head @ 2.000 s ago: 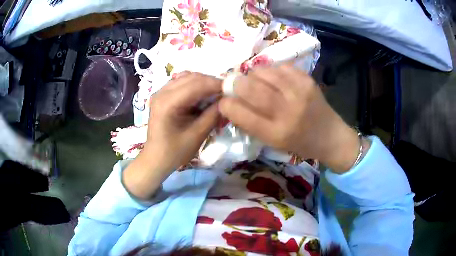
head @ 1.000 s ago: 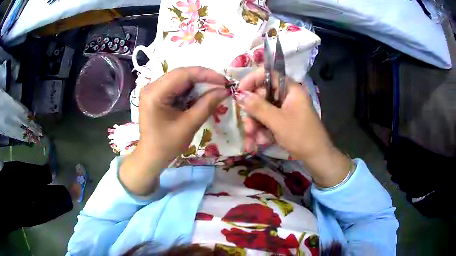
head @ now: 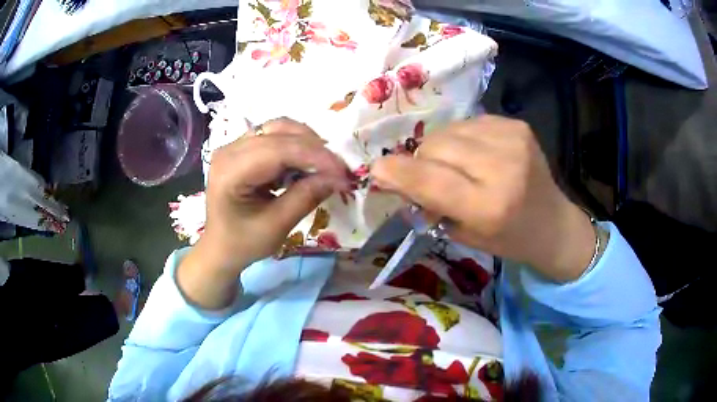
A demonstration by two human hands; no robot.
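The cream-white garment (head: 330,86) with pink-red flowers lies over my lap and up to the table. My left hand (head: 263,192) pinches its cloth at the centre. My right hand (head: 479,188) has its fingertips close beside the left ones at the same spot. Silver-grey scissors (head: 395,255) stick out below my right palm, blades pointing down and left over my dress. A few small dark dots (head: 386,151) show on the cloth near my right fingers. Any needle or thread between the fingertips is too small to see.
A white-covered table (head: 582,39) runs across the top. A translucent pink bin (head: 156,137) stands on the floor at left, with a tray of small round ends (head: 169,67) behind it. Dark cloth and part of a shoe (head: 130,286) show at lower left.
The scissors have turned from pointing up to pointing down in my right hand. My right hand has rolled over, back upward. Both hands have shifted slightly down, and the garment has moved slightly left.
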